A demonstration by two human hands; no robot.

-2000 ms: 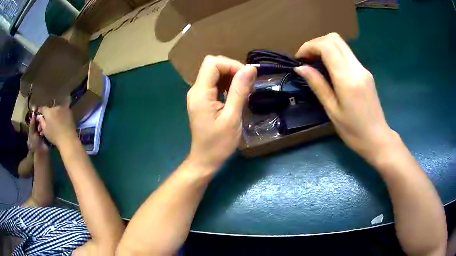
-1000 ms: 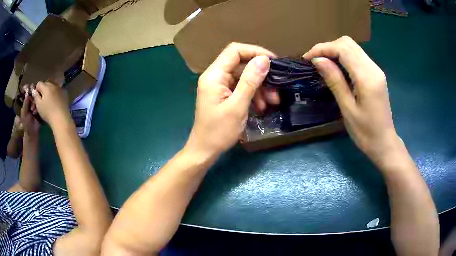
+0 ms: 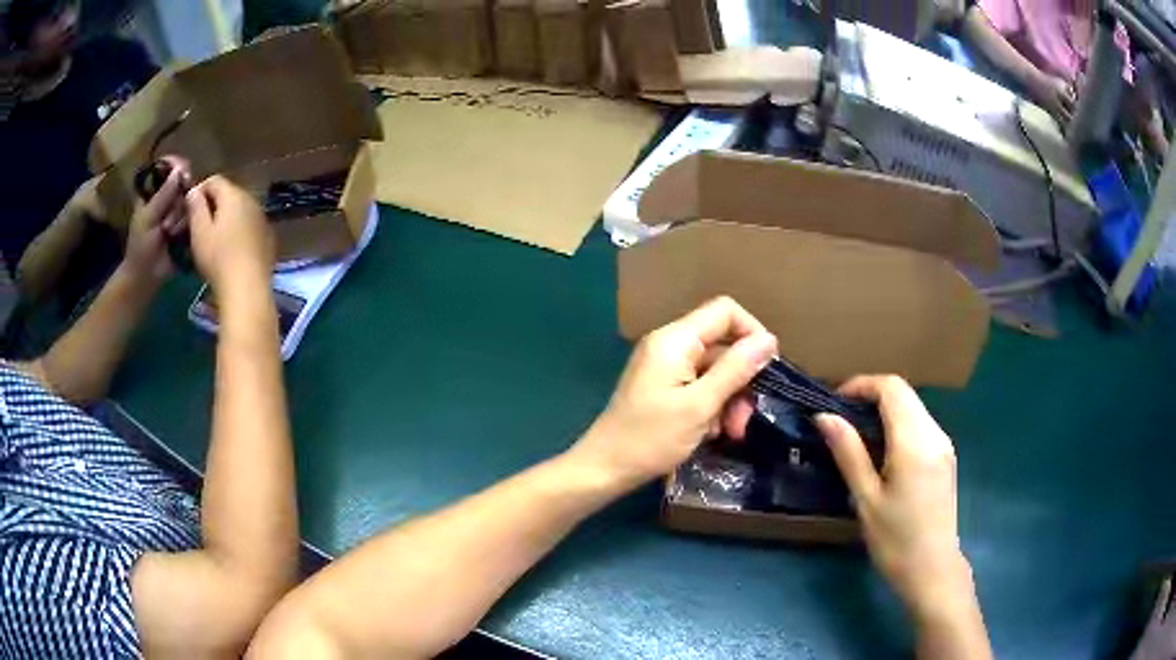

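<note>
My left hand and my right hand hold a coiled black cable between them, just above the open mailer box. The brown mailer box lies on the green bench with its tall lid standing open behind my hands. Inside, a crinkled clear poly bag is at the left end. A black power adapter with a small pale mark lies beside it, partly hidden by my right hand and the cable.
At left a neighbour's hands hold something dark by an open box on a white scale. Behind are a cardboard sheet, a power strip, a vented metal case and stacked cardboard. Another person's hand shows back right.
The view has shifted upward, so the back of the bench shows and my box sits lower. The light plug tip seen two seconds ago no longer shows. Both hands still hold the cable.
</note>
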